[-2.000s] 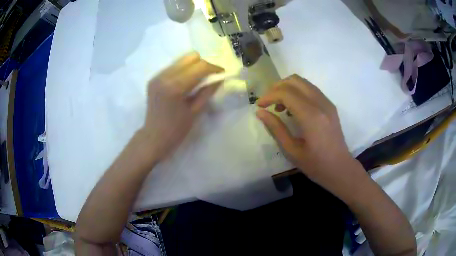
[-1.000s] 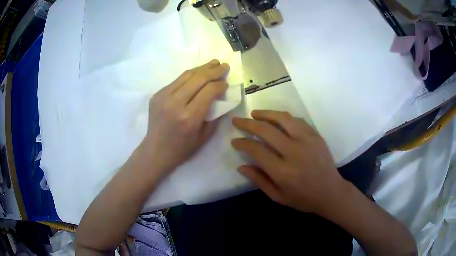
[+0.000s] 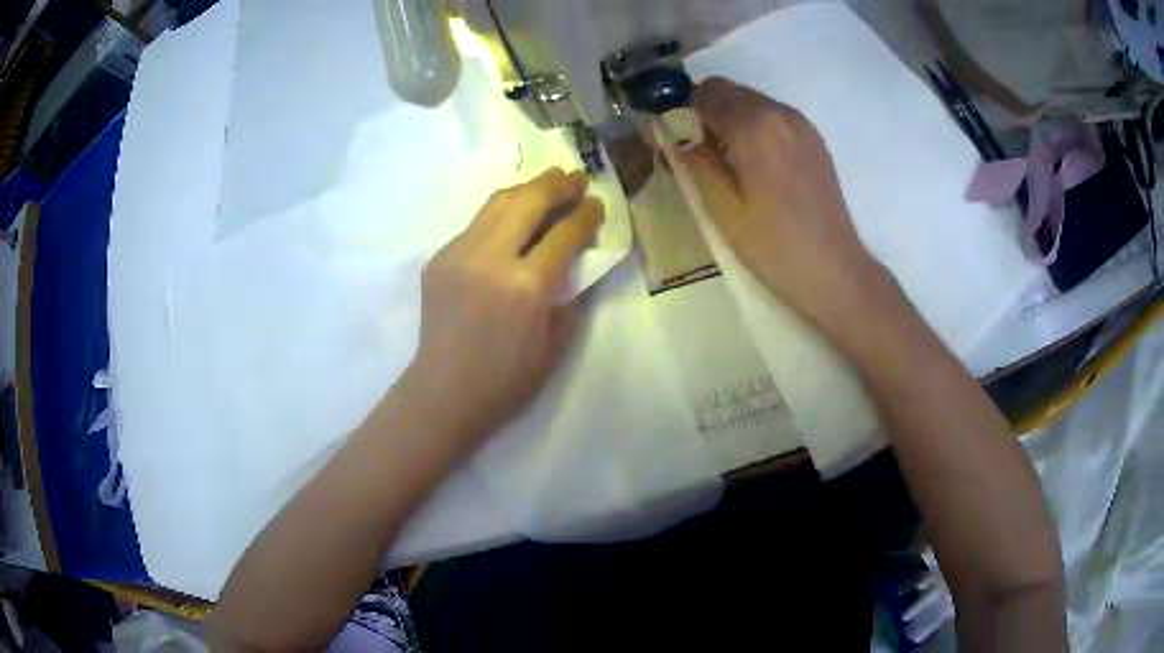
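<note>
The thin white fabric piece lies left of the needle plate, its edge close to the presser foot. My left hand has its fingertips on this fabric, just below the foot; the thumb is hidden. My right hand is raised at the right side of the sewing machine head, beside the dark and pale knobs. Its fingertips are partly hidden behind them, so what they touch cannot be told. A pale raised edge runs below my right forearm.
A white sheet lies at the right, with slim dark tools and a pink ribbon beyond it. Ruler markings show near the front edge. A blue tray stands at the left, and white fabric heaps at the right.
My right hand has moved from the fabric in front up to the machine head. My left hand stays on the fabric near the foot, shifted slightly right. The ruler markings are uncovered.
</note>
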